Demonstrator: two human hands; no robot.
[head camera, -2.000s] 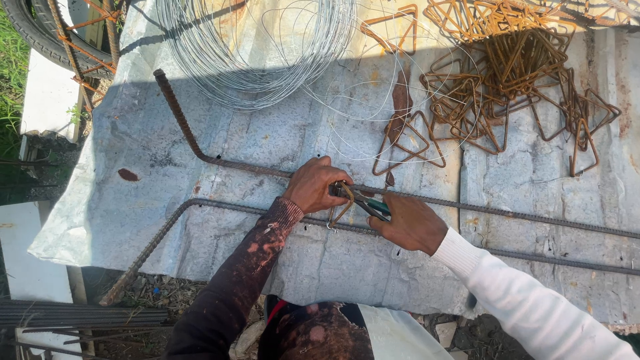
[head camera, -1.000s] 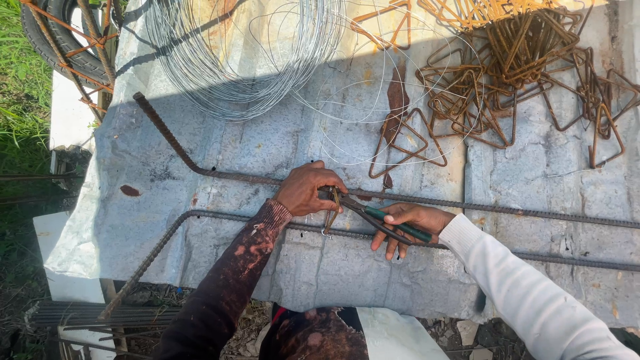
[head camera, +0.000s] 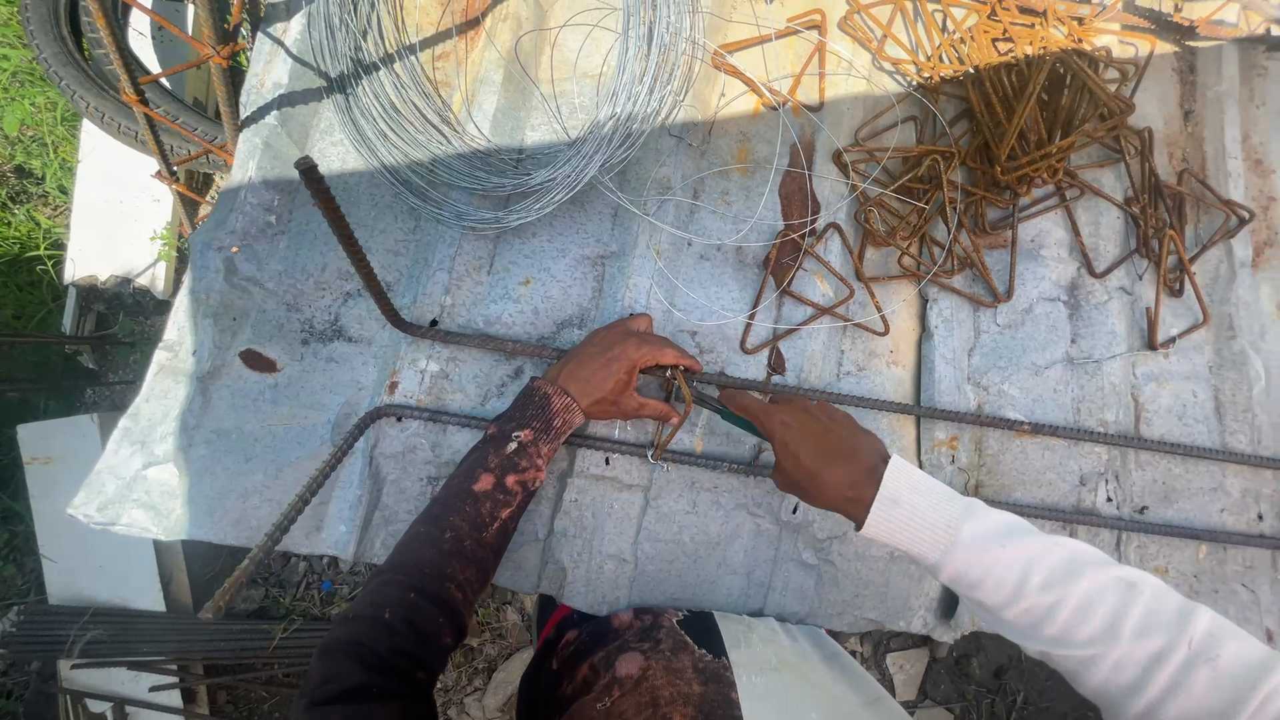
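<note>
Two bent ribbed steel rebars lie side by side, the far rebar (head camera: 960, 413) and the near rebar (head camera: 420, 413). A rusty wire stirrup (head camera: 680, 415) spans them, with a twist of tie wire at the near rebar. My left hand (head camera: 625, 370) grips the far rebar and the top of the stirrup, thumb and fingers around that joint. My right hand (head camera: 820, 445) is closed on green-handled pliers (head camera: 735, 413), whose jaws point at the same joint; the jaw tips are partly hidden by the stirrup.
Corrugated metal sheets (head camera: 700, 540) lie underneath. A coil of thin wire (head camera: 480, 190) rests at the far side. A pile of rusty stirrups (head camera: 1040, 130) lies at far right, with a loose stirrup (head camera: 815, 300) nearer. A tyre (head camera: 60, 60) and rebar bundle (head camera: 170, 635) are at left.
A second ago the right hand's fingers were spread under the pliers' handles; now they are wrapped around them, and the pliers show less. The left hand stays at the stirrup.
</note>
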